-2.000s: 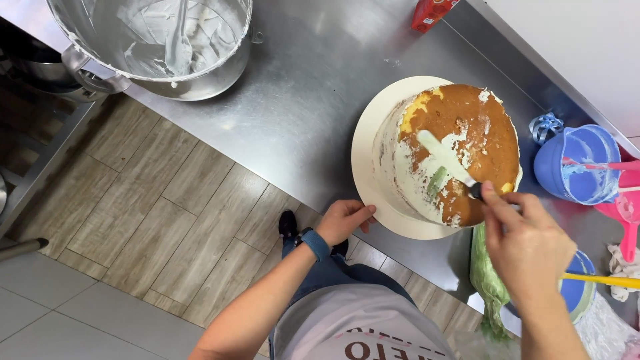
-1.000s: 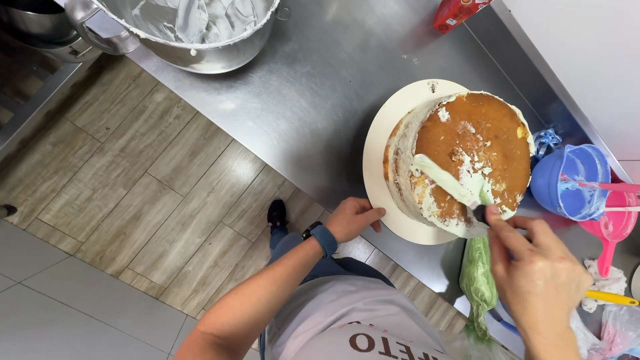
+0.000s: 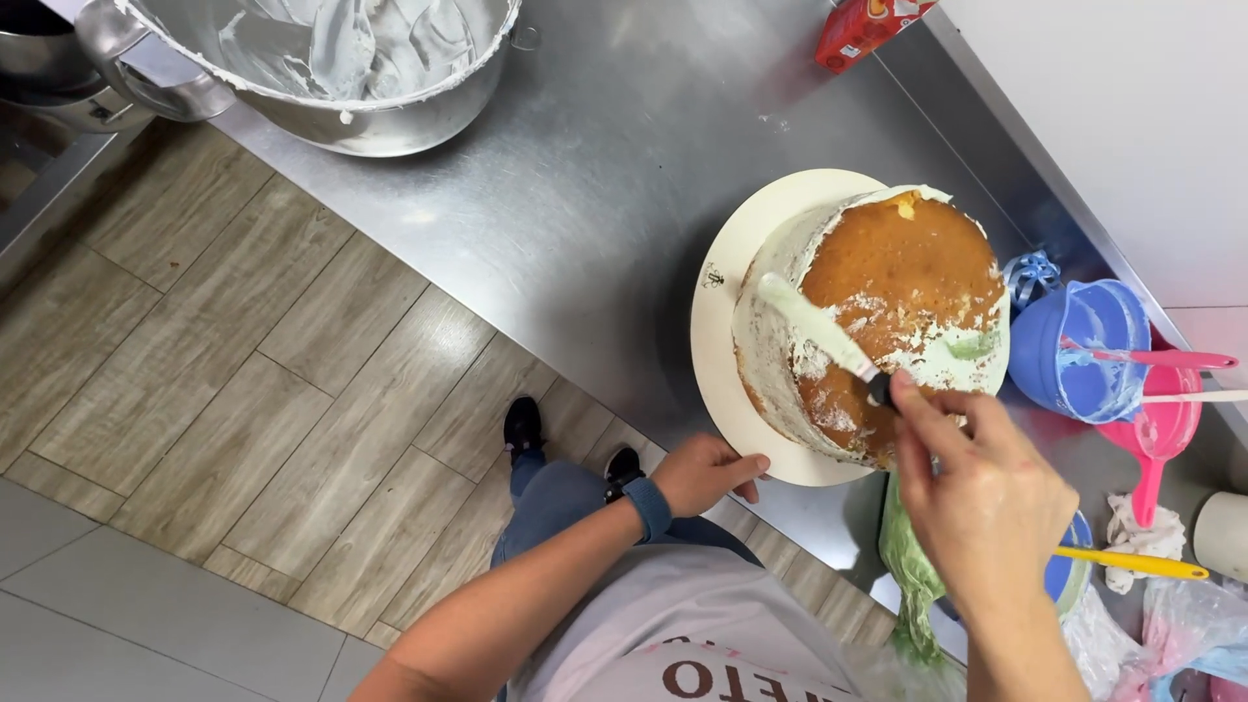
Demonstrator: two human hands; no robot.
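Observation:
A tall round cake (image 3: pixel 902 263) stands on a pale round cake board (image 3: pixel 720 322), with thin white cream on its side and patches of white and green cream over its brown top. My right hand (image 3: pixel 985 487) is closed on the dark handle of an icing spatula (image 3: pixel 817 322). The cream-coated blade lies over the cake's top and left edge. My left hand (image 3: pixel 710 476) touches the near-left rim of the board, thumb on top and fingers at the edge.
A steel bowl (image 3: pixel 390 127) with white cream stands at upper left. To the right are a red carton (image 3: pixel 863 31), blue ribbon (image 3: pixel 1032 278), a blue bowl (image 3: pixel 1043 361), a pink bowl (image 3: pixel 1180 414), a yellow-handled utensil (image 3: pixel 1136 563) and a green-filled bag (image 3: pixel 909 565). The worktop's edge (image 3: pixel 546 363) runs diagonally.
The spatula blade has moved across the cake's top to its left edge. The cream patches on top sit differently, with more cream now at the right. My left hand stays at the board's rim.

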